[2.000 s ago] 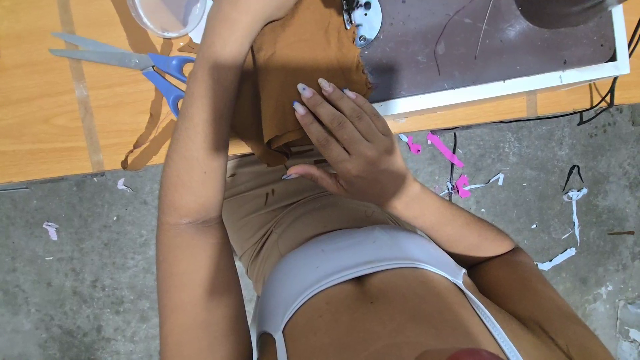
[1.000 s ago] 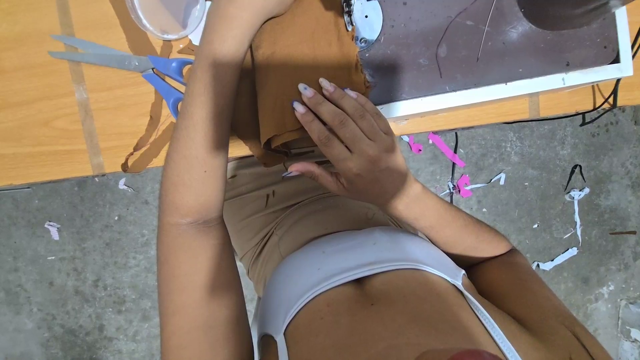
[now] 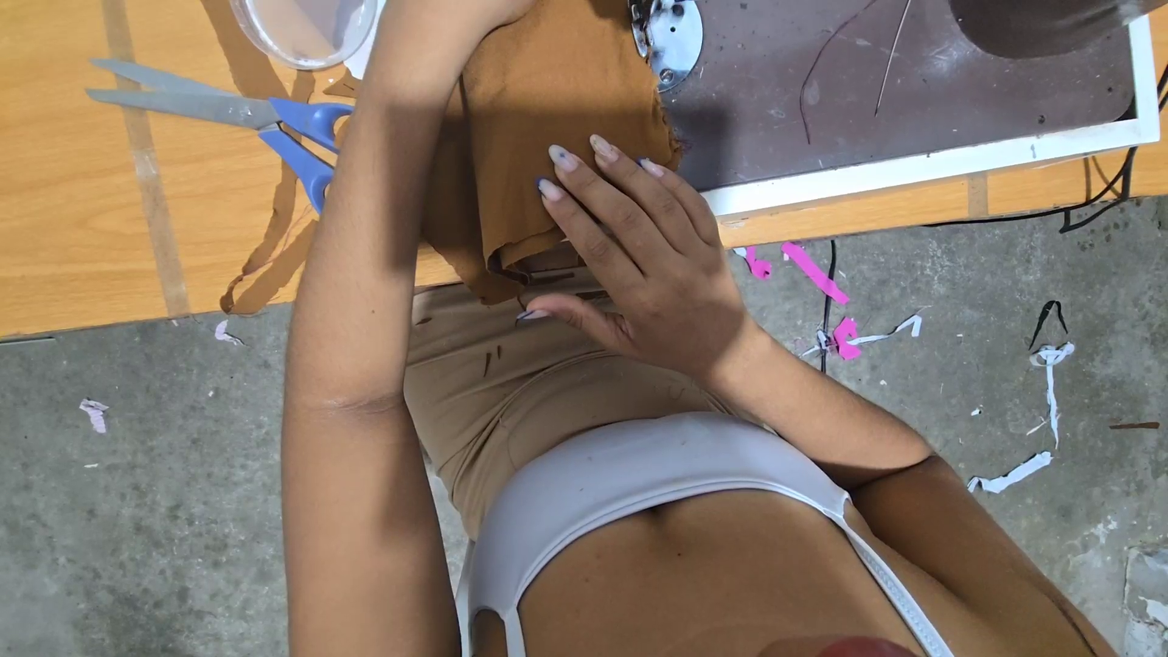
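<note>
My right hand (image 3: 643,255) lies palm down at the lower right edge of a folded brown cloth (image 3: 561,109), fingers slightly spread, the thumb pointing left below the cloth's edge. My left hand (image 3: 502,9) is at the top edge of the view, by the cloth's upper left; its fingers are cut off, so its hold cannot be told. The cloth's frayed right edge lies beside the round metal plate (image 3: 673,41) of what looks like a sewing machine. Blue-handled scissors (image 3: 265,111) rest with blades parted on the wooden table (image 3: 64,210), left of my left forearm.
A clear round container (image 3: 315,55) stands at the upper left. Brown cloth strips (image 3: 274,237) lie near the scissors. Right of the cloth is the dark machine bed (image 3: 766,100) with a white rim (image 3: 931,164) and loose threads. Black cables (image 3: 1086,214) hang at the table edge; scraps litter the concrete floor (image 3: 164,511).
</note>
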